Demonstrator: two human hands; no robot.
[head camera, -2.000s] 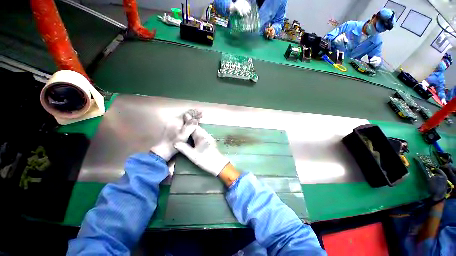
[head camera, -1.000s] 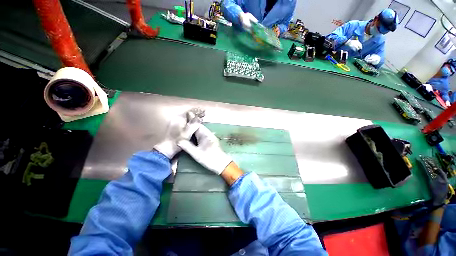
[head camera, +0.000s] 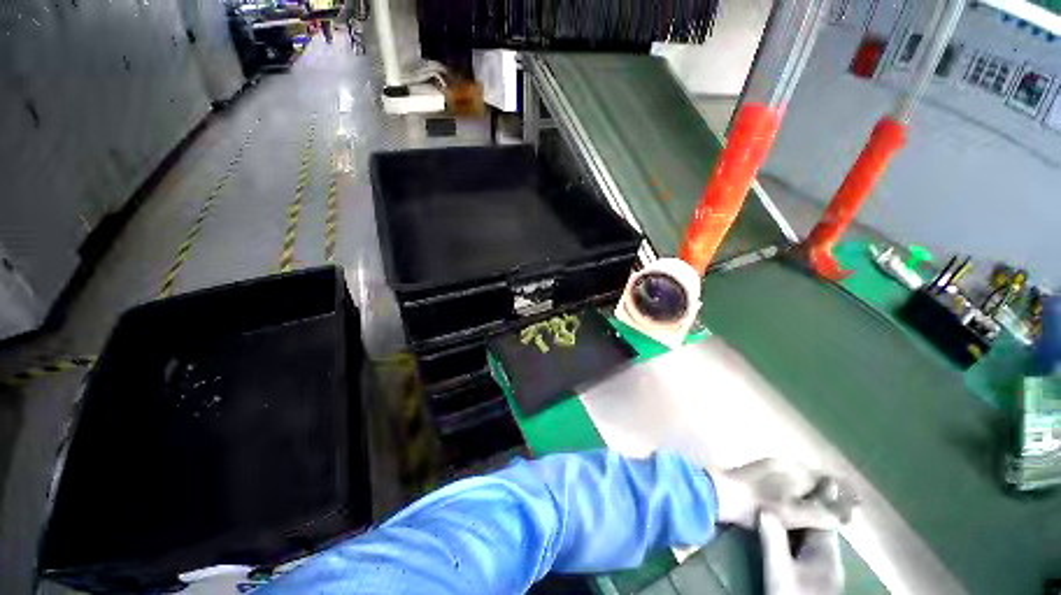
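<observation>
My left hand (head camera: 791, 493), in a whitish glove, is at the lower right over the metal plate (head camera: 652, 407). My right hand (head camera: 805, 565), also gloved, is just below it, cut off by the bottom edge. The two hands touch or overlap. They are blurred, and no held thing shows in them. Part of the green mat (head camera: 724, 567) shows under and beside them. My left blue sleeve crosses the lower middle of the picture.
A large black bin (head camera: 209, 430) stands at left, stacked black bins (head camera: 477, 233) beside the bench. Yellow-green pieces (head camera: 552, 334) and a tape roll (head camera: 661, 298) lie on the bench. Beyond are the conveyor (head camera: 803, 349), orange-red posts (head camera: 730, 192), a tool holder (head camera: 948, 320) and a circuit board (head camera: 1038, 436).
The view has swung left, bringing bins, aisle and the belt's far end into sight. My hands now sit at the lower right, still together. The parts bin and red sheet are out of view.
</observation>
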